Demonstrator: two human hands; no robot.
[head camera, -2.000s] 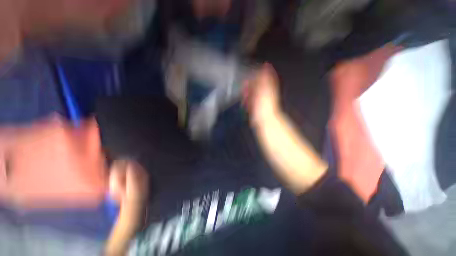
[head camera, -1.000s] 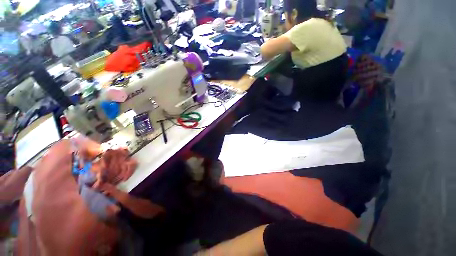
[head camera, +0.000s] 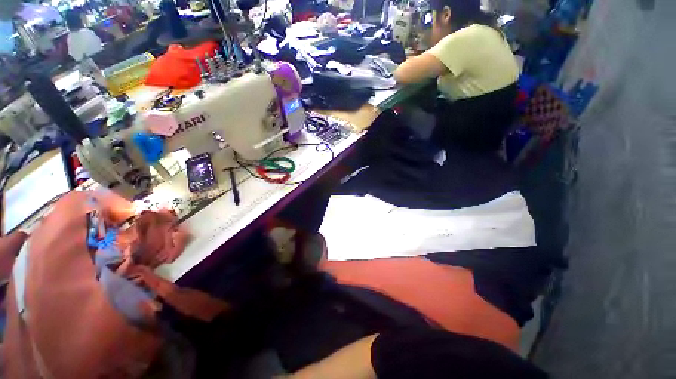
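Note:
A large salmon fabric bundle (head camera: 70, 296) fills the lower left, with crumpled salmon pieces (head camera: 156, 237) and a light blue scrap (head camera: 104, 238) at its side. A long white pattern piece or panel (head camera: 430, 228) with a curved edge lies flat on dark cloth at the right. A flat salmon panel (head camera: 430, 292) lies beside its near edge. My right forearm and dark sleeve come in at the bottom edge, below the salmon panel, but the hand itself is not visible. My left hand is out of the picture.
A cream-white sewing machine (head camera: 215, 122) stands on the white table (head camera: 230, 222). A phone (head camera: 200, 172), a thin black stick (head camera: 235, 186) and red-and-green-handled scissors (head camera: 276, 169) lie on the table. A person in a yellow top (head camera: 474, 63) sits beyond. Grey fabric (head camera: 623, 222) hangs at the right.
The view was blurred over my lap with both hands showing; it then turned to the machine table. Since one second ago the scene has shifted slightly left; the forearm remains at the bottom.

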